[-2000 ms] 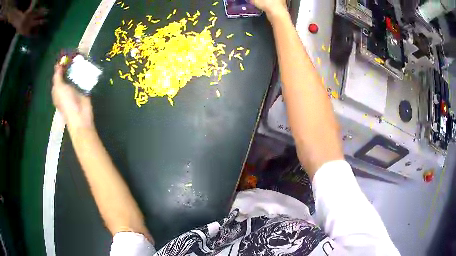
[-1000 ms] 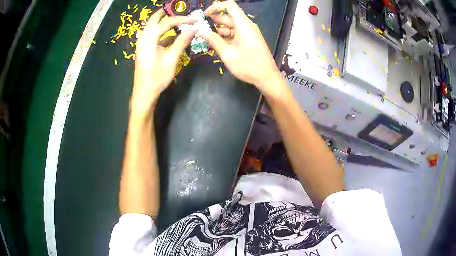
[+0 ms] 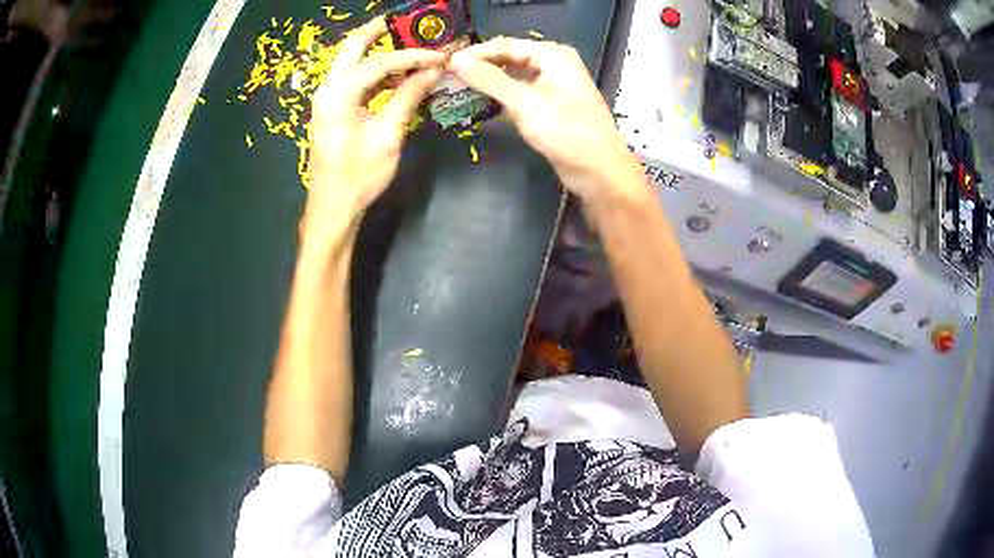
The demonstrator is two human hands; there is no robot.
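An electronic unit (image 3: 458, 106) is between my hands at the top middle, over the table. Its red end with a round yellow centre points away from me, and its green-grey board face shows nearer me. My left hand (image 3: 365, 114) is at its left, with thumb and fingertips at the unit's middle. My right hand (image 3: 545, 98) is at its right, with thumb and forefinger meeting the left fingertips there. Whether a small part is between the fingertips is hidden. A loose pile of small yellow parts (image 3: 286, 76) lies behind and left of my left hand.
The off-white machine (image 3: 654, 120) stands at the right, with a red start button (image 3: 670, 17), a control screen (image 3: 837, 280) and a red-orange knob (image 3: 943, 339). A unit (image 3: 848, 120) sits in its fixture. A white edge line (image 3: 129, 251) and green conveyor (image 3: 76, 283) are at the left.
My left hand brought the unit from the left edge to the middle, and my right hand came to it. The unit has since tilted slightly. On the machine, the fixture with a unit has moved nearer.
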